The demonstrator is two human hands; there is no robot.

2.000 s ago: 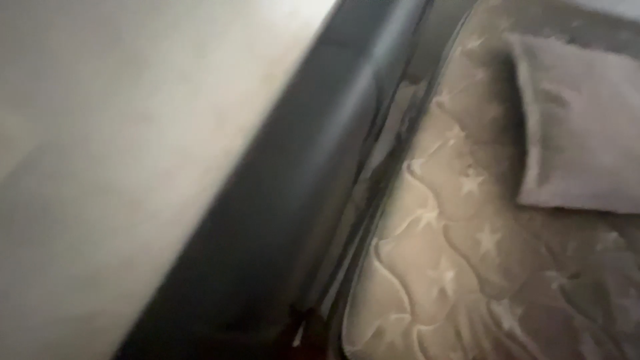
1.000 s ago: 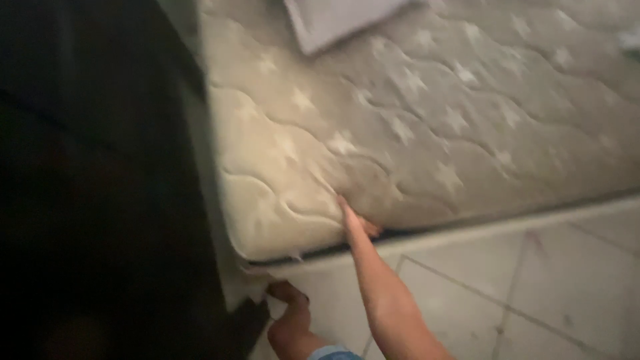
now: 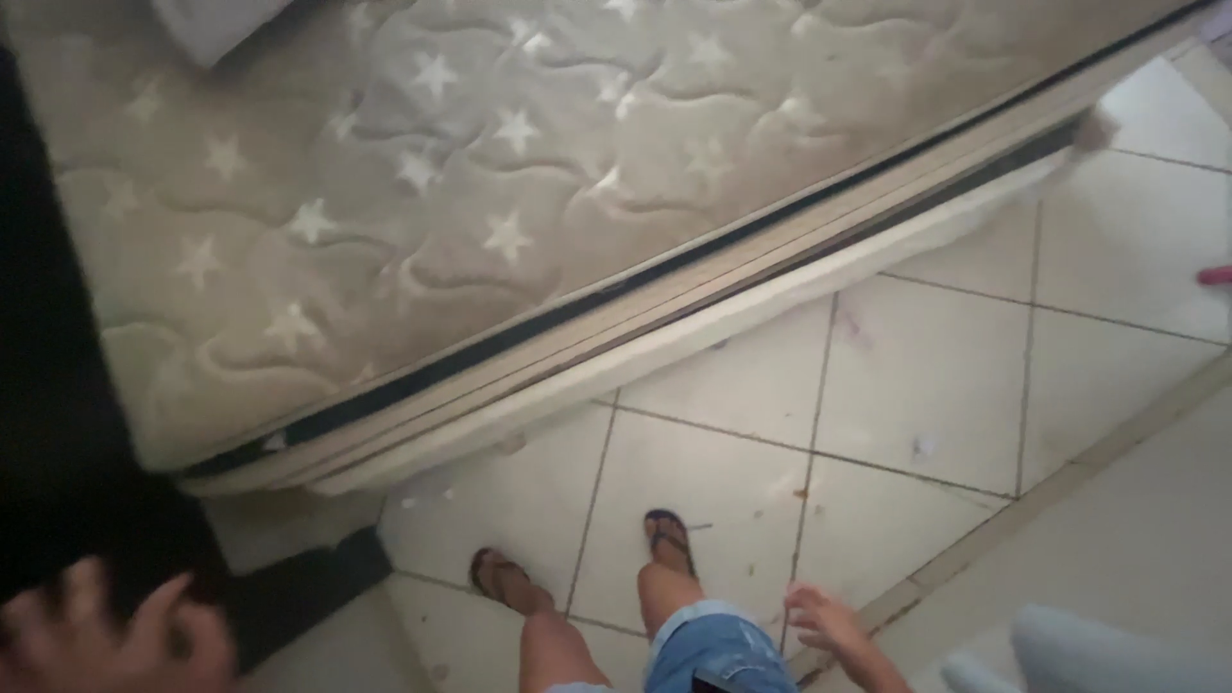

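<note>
My left hand (image 3: 115, 630) is at the lower left, blurred, fingers spread, with nothing in it, in front of a dark surface. My right hand (image 3: 826, 621) hangs low over the tiled floor, right of my denim shorts, its fingers apart and empty. Neither hand touches the mattress (image 3: 462, 192), which has a beige quilted top with pale stars and lies on a bed base (image 3: 674, 308) with a light lower edge. A pale pillow (image 3: 217, 29) shows in part on the mattress at the upper left.
My feet in flip-flops (image 3: 669, 539) stand on pale floor tiles (image 3: 712, 452) that bear small bits of debris. A dark panel or piece of furniture (image 3: 48, 385) runs along the left. A wall (image 3: 1136, 539) and a light rounded object (image 3: 1088, 645) are at the lower right.
A second ago a hand was at the mattress's near edge; now both hands are away from it. The view has moved along the bed's side.
</note>
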